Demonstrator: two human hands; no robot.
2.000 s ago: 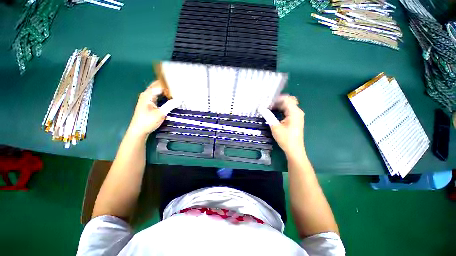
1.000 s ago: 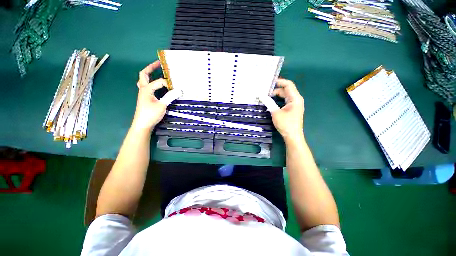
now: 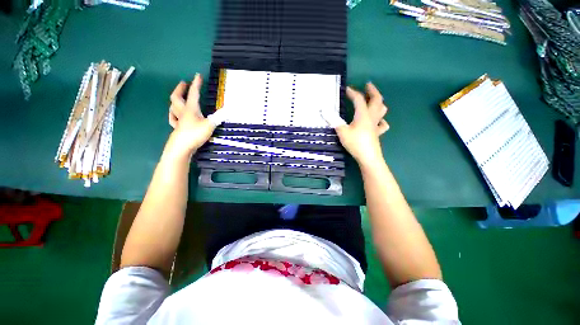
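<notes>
A white PCB panel (image 3: 280,98) with an orange-brown left edge lies over the black slotted fixture (image 3: 270,179). My left hand (image 3: 192,120) is at the panel's lower left corner, its white-covered thumb on the panel and its fingers spread off it. My right hand (image 3: 361,120) is at the lower right corner in the same way, thumb on the panel, fingers apart. Below the panel, white strips sit in the fixture slots, and one loose strip (image 3: 273,149) lies slanted across them.
A loose strip bundle (image 3: 94,124) lies left of the fixture. A panel stack (image 3: 499,143) and a black phone (image 3: 563,152) lie at the right. A strip pile (image 3: 461,18) and green boards (image 3: 39,41) lie farther back. A blue stool (image 3: 540,214) is below the bench edge.
The panel was held tilted up by its ends and is now lower and flatter on the fixture. My fingers have opened away from its ends, with the thumbs still on it.
</notes>
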